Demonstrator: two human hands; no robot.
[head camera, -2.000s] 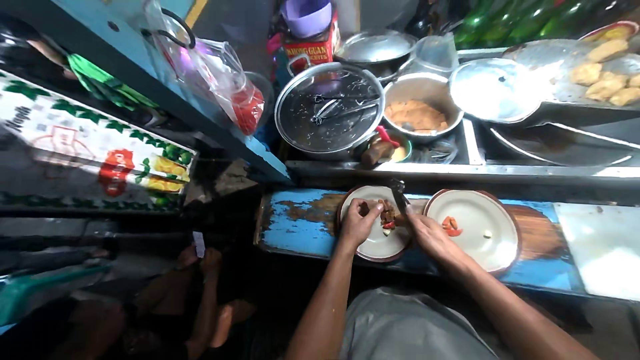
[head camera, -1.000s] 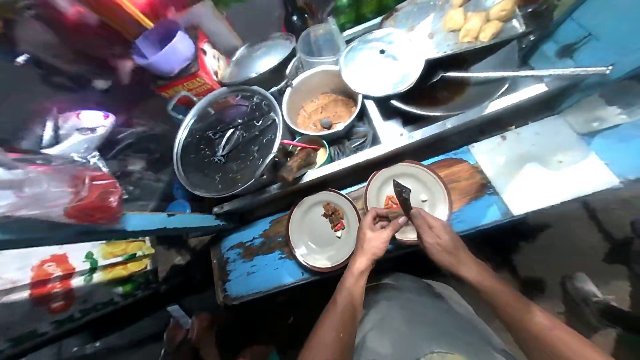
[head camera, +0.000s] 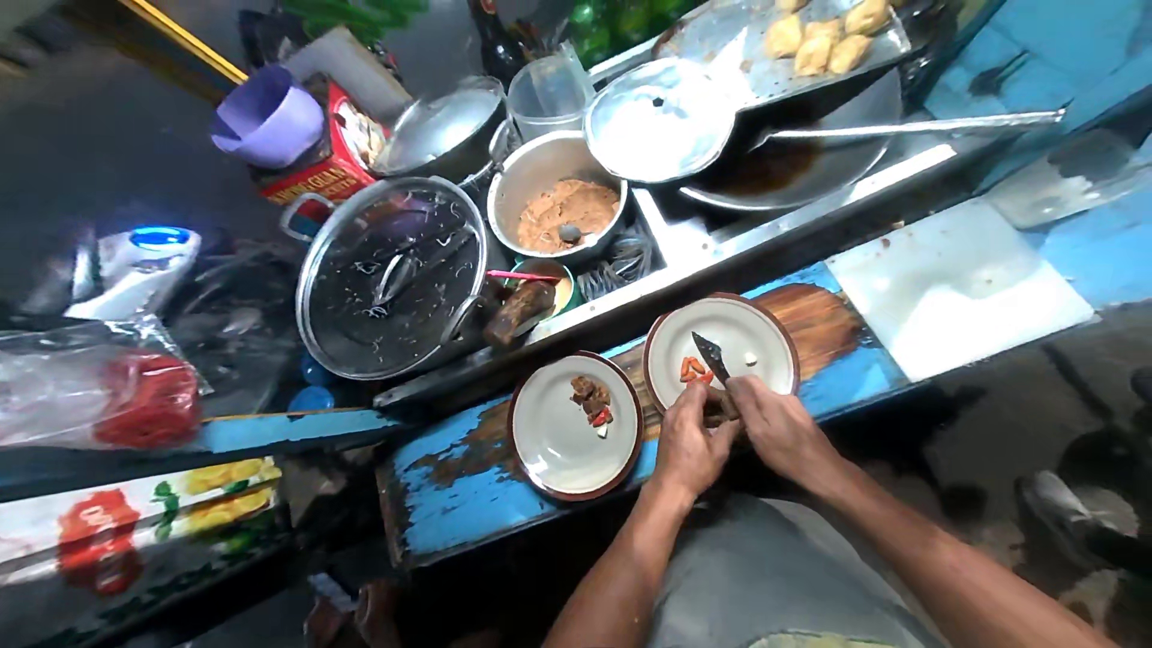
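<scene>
In my right hand (head camera: 778, 427) is a knife (head camera: 711, 355), its dark blade pointing up and left over the right plate (head camera: 778, 346). My left hand (head camera: 693, 443) meets it at that plate's near edge, fingers pinched around a small brownish piece (head camera: 718, 407). Cut red chili (head camera: 691, 367) and a small white piece (head camera: 751, 358) lie on the right plate. The left plate (head camera: 553, 441), brown-rimmed too, holds brown chunks (head camera: 589, 394), red chili slices (head camera: 600, 418) and a white piece (head camera: 602, 432).
Beyond the painted wooden bench (head camera: 468, 504) stand a glass-lidded pot (head camera: 391, 279), a pot of brown paste (head camera: 567, 211), a metal lid (head camera: 660, 121) and a wok (head camera: 810, 171) with a long-handled utensil. A white board (head camera: 954, 288) lies at right, a plastic bag (head camera: 144, 396) hangs at left.
Two seconds ago both hands were at the left plate; now they are at the right plate. The view has turned noticeably.
</scene>
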